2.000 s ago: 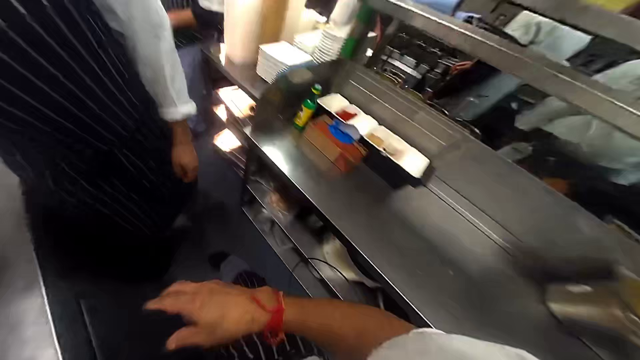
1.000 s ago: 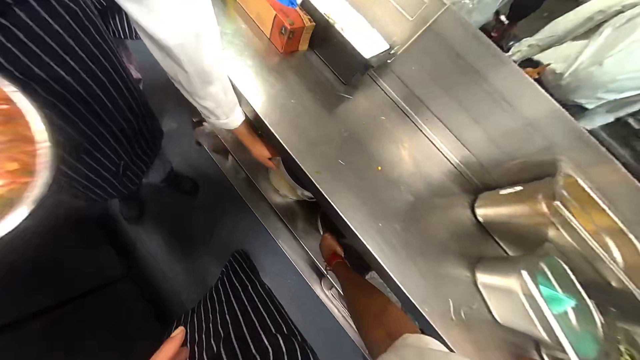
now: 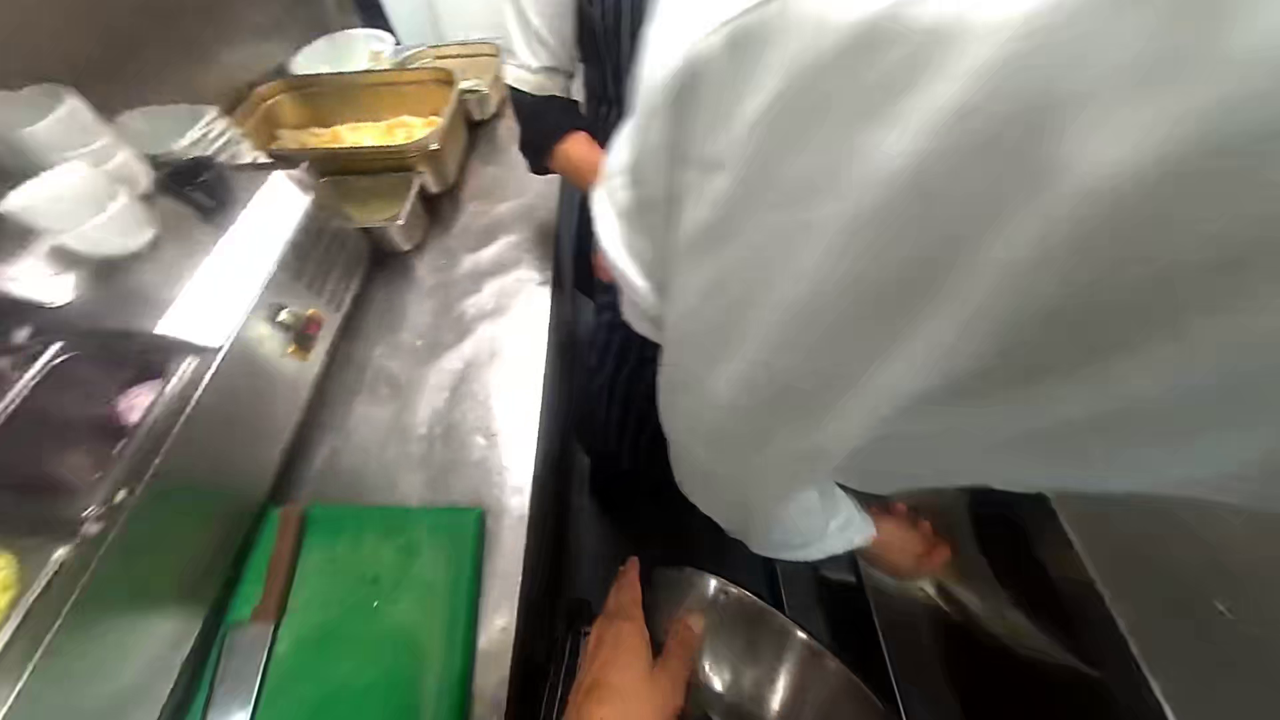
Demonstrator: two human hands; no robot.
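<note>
My left hand (image 3: 635,650) is at the bottom centre, at the left rim of a large stainless steel bowl (image 3: 760,655); its thumb lies over the inside of the bowl and its fingers are along the outside. The lower part of the bowl is cut off by the frame. Left of it, on the steel counter, lies a green cutting board (image 3: 385,610), with a knife (image 3: 262,625) with a brown handle along its left side. My right hand is out of view.
A co-worker in a white jacket (image 3: 900,250) fills the right; their blurred hand (image 3: 905,542) is beyond the bowl. Another person's sleeve (image 3: 540,50) shows behind. Metal food pans (image 3: 440,150) and white bowls (image 3: 75,200) stand at the back left, above a steel counter (image 3: 420,380).
The view has swung to another counter. My right hand, reaching beneath a counter one second ago, has left view. My left hand is now at a steel bowl.
</note>
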